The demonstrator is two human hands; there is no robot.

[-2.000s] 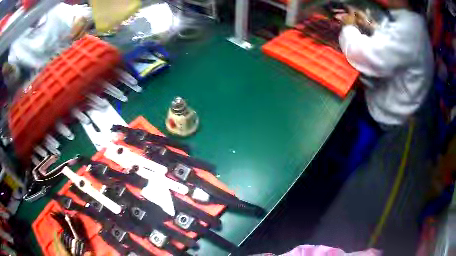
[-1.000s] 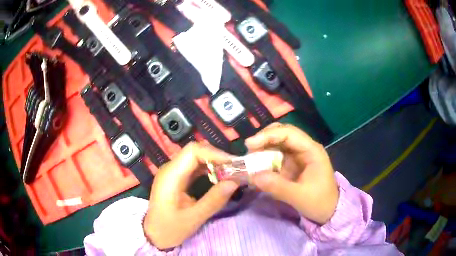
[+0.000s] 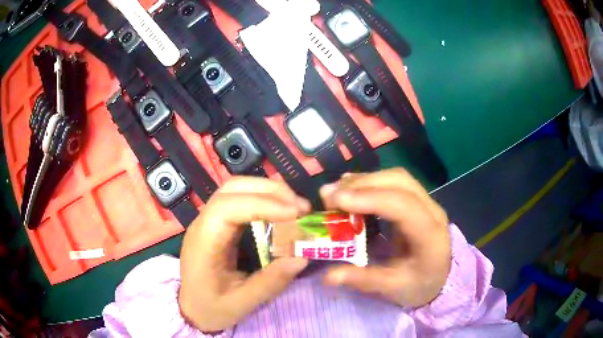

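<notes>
A small printed wrapped packet [image 3: 330, 237] is held level between my two bare hands, near the front of my body. It shows red, green and white with pink characters and a pale serrated end at its left. My left hand [image 3: 235, 251] grips its left part with thumb and fingers. My right hand [image 3: 397, 237] grips its right part the same way. Some fingertips are slightly blurred. What the packet contains is hidden.
Beyond my hands, a red compartment tray [image 3: 109, 204] bears several smartwatches [image 3: 238, 148], many face down. A bundle of watches [image 3: 56, 135] stands at its left. A white pointed scrap [image 3: 281, 59] lies over watches. Another red tray [image 3: 568, 43] is at the upper right.
Two seconds ago no hands were in view; both then appeared holding the packet. Since one second ago the packet has turned, showing its printed side. The view has tilted down to the tray.
</notes>
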